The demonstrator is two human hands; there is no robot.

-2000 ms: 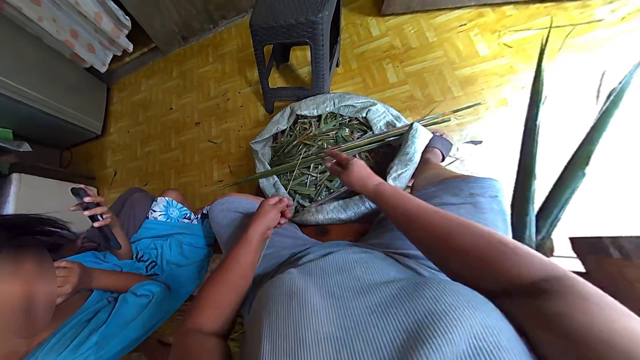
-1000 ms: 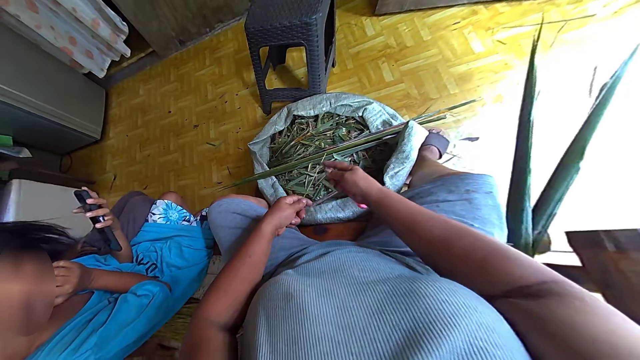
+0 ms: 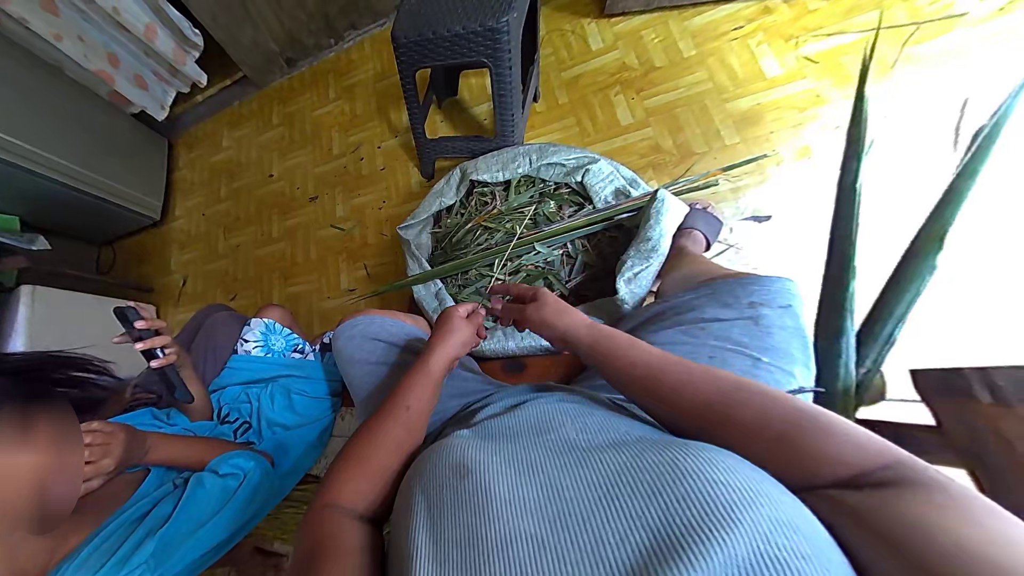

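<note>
A woven plastic sack (image 3: 552,164) with its rim rolled down stands between my legs, filled with cut green leaf pieces (image 3: 512,216). Several long leaf strips (image 3: 544,236) lie across its mouth. My left hand (image 3: 460,330) is at the sack's near rim, its fingers pinched on the lower end of a thin pale strip (image 3: 516,240) that rises over the leaves. Close beside it, my right hand (image 3: 538,310) has its fingers bent at the same end of the strip; whether it grips anything is too small to tell.
A dark plastic stool (image 3: 456,48) stands behind the sack. At the left sits a person in a blue shirt (image 3: 256,448), holding a phone (image 3: 152,352). Large pointed green leaves (image 3: 844,264) rise at the right, and a grey cabinet (image 3: 80,136) is at the left wall.
My right hand has come nearer to my left hand. A thin pale strip now stands out above my fingers. The long strips stay across the sack.
</note>
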